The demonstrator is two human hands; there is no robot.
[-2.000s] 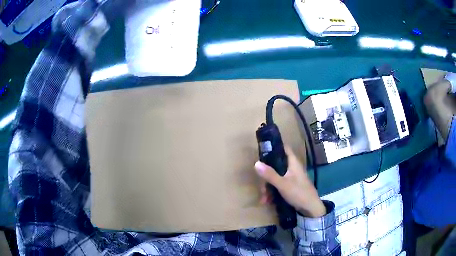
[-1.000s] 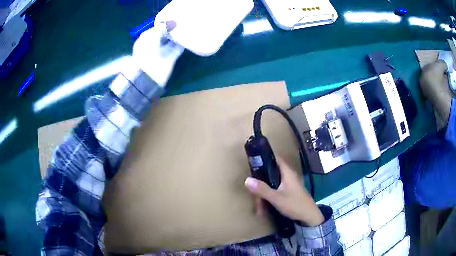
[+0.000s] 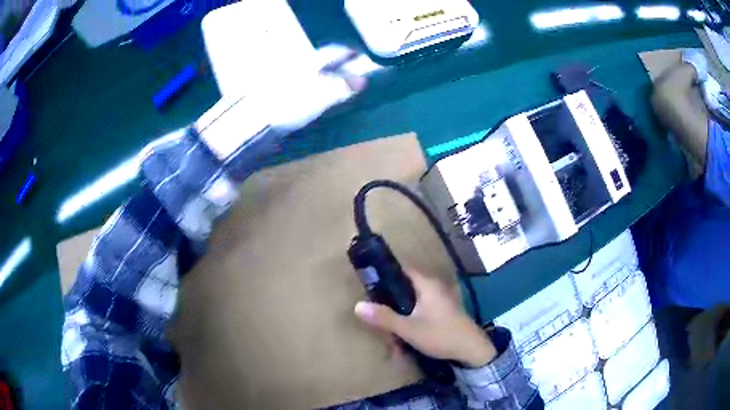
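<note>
My right hand (image 3: 424, 320), bare, holds the black electric screwdriver (image 3: 383, 276) over the cardboard work pad (image 3: 272, 296); its cable loops to the right. My left hand (image 3: 308, 92), in a white glove, is blurred and reaches forward beyond the pad. It lies at the near right edge of a white router unit (image 3: 256, 40). Glove and housing blend, so whether the fingers touch or grip it cannot be told. A second white router unit (image 3: 412, 24) with a row of yellow ports stands at the top centre.
The automatic screw feeder (image 3: 532, 180) stands right of the pad on the green bench (image 3: 448, 96). White stacked units (image 3: 616, 320) stand beside the bench at lower right. Another person's hand (image 3: 679, 100) and blue clothing are at the right. A blue object (image 3: 174, 86) lies at upper left.
The view has shifted, so bench things sit further left. The white router unit by my left hand now lies left of it, where the hand was at its left edge. My right hand still holds the screwdriver.
</note>
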